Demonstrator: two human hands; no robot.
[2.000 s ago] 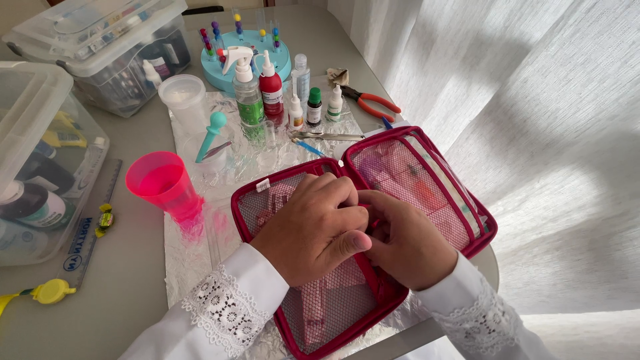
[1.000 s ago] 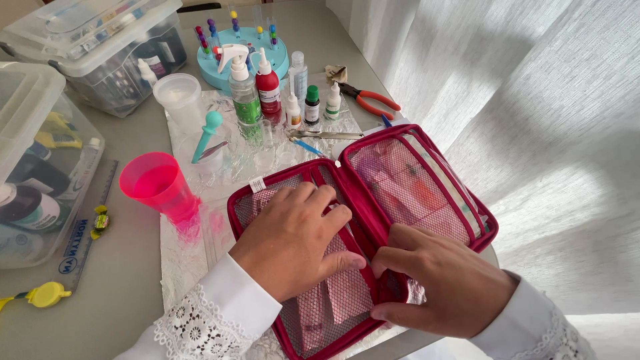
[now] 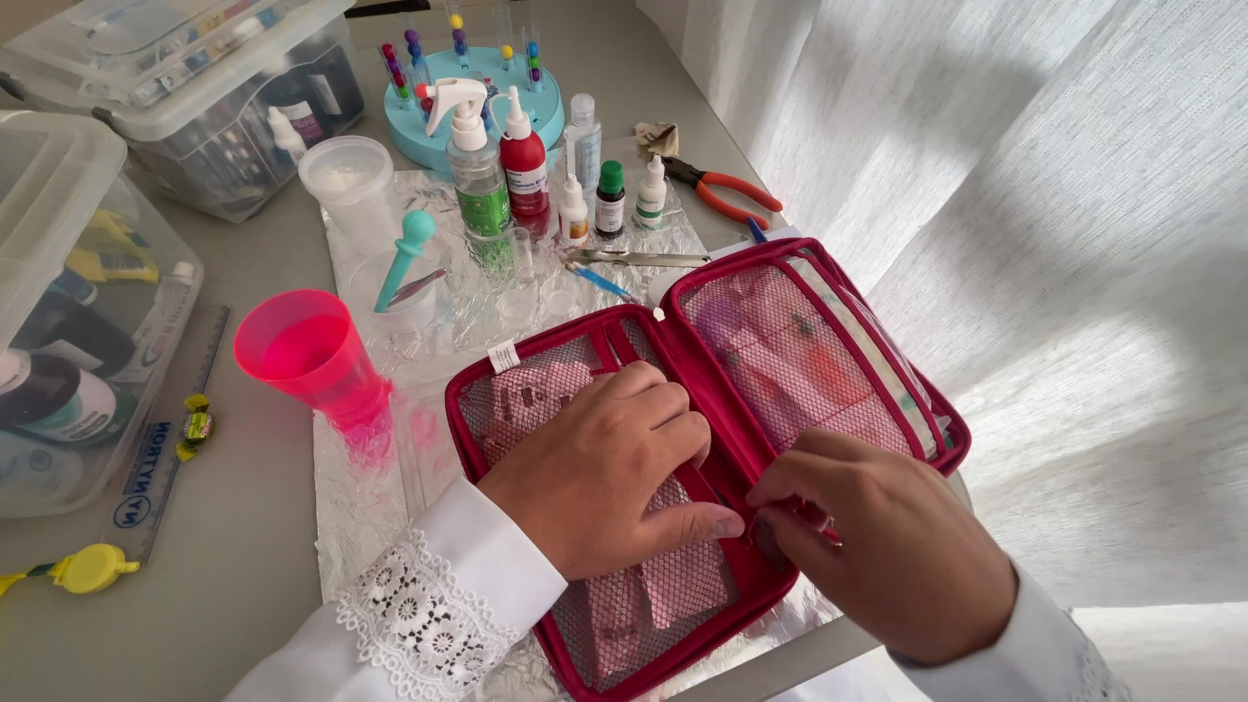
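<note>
A red zippered case with mesh pockets point(image 3: 717, 395) lies unfolded on foil at the table's edge. My left hand point(image 3: 609, 468) rests palm down on the case's left mesh pocket, fingers toward the spine. Pink packets point(image 3: 614, 624) show through that mesh. At the lower part of the spine, my right hand point(image 3: 868, 526) has thumb and fingers pinched together at the red fabric; what exactly lies between them is hidden. Behind the right mesh are pink, purple and orange items point(image 3: 790, 361). Left of the case stands a bright pink plastic cup point(image 3: 312, 356).
Beyond the case stand a spray bottle point(image 3: 478, 175), a red bottle point(image 3: 525, 171) and several small bottles. Orange-handled pliers point(image 3: 726, 195), metal tweezers point(image 3: 643, 258) and a turquoise dropper point(image 3: 400, 263) lie around them. Clear storage boxes point(image 3: 88, 322) line the left; a white curtain point(image 3: 1053, 244) hangs at right.
Two seconds ago my hands were together over the middle of the case. They have since parted, the left now flat on the mesh and the right lower along the spine.
</note>
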